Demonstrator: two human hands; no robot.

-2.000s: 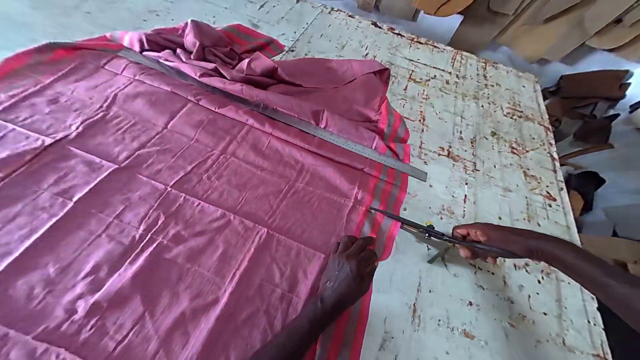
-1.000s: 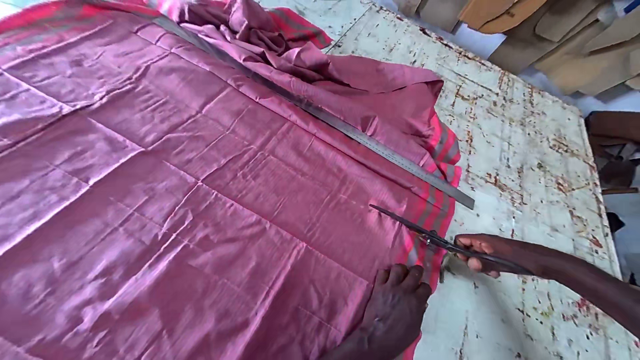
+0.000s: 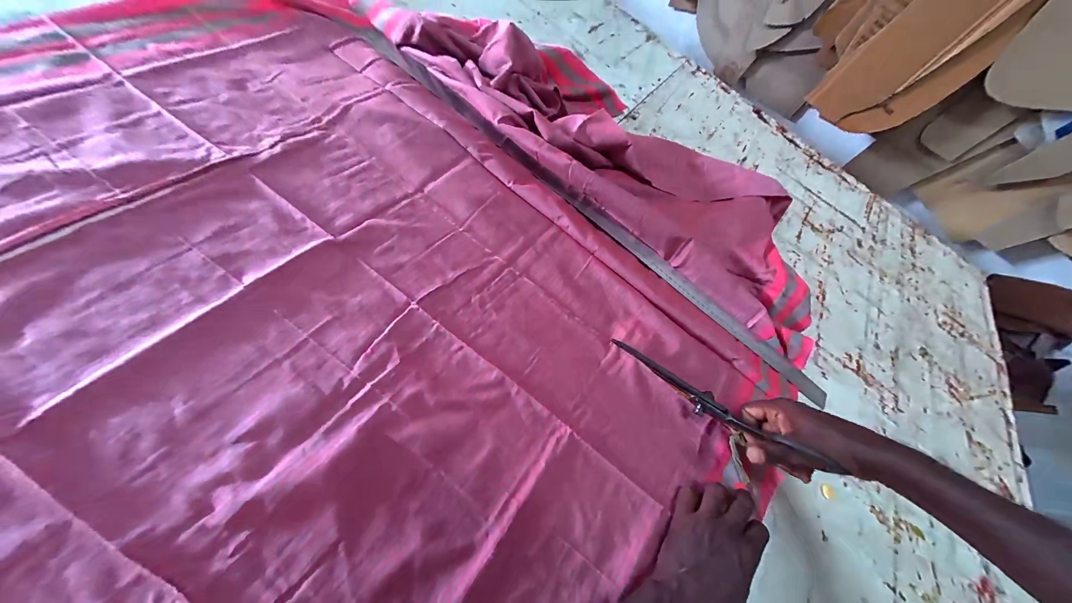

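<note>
A wide sheet of pink fabric [image 3: 335,360] with a pink and grey striped border lies over the table, creased by fold lines. My right hand [image 3: 791,435] holds tailor's scissors [image 3: 699,398] by the handles, at the fabric's right border; the upper blade lies across the cloth, pointing up and left, and the lower blade is hidden. Just below the scissors, my left hand [image 3: 712,536] presses on the fabric near its edge, and whether its fingers pinch the cloth does not show. A long metal ruler [image 3: 670,276] lies diagonally on the fabric above the scissors.
Bunched fabric [image 3: 586,126] lies beyond the ruler. The worn, pale tabletop [image 3: 904,335] shows on the right, stained with reddish-brown marks. Past its far edge are brown and tan flat pieces [image 3: 921,67], with darker items [image 3: 1034,352] at the right.
The scissors in my right hand have moved farther in from the striped border over the plain pink cloth. My left hand remains on the fabric near its edge. The view has shifted.
</note>
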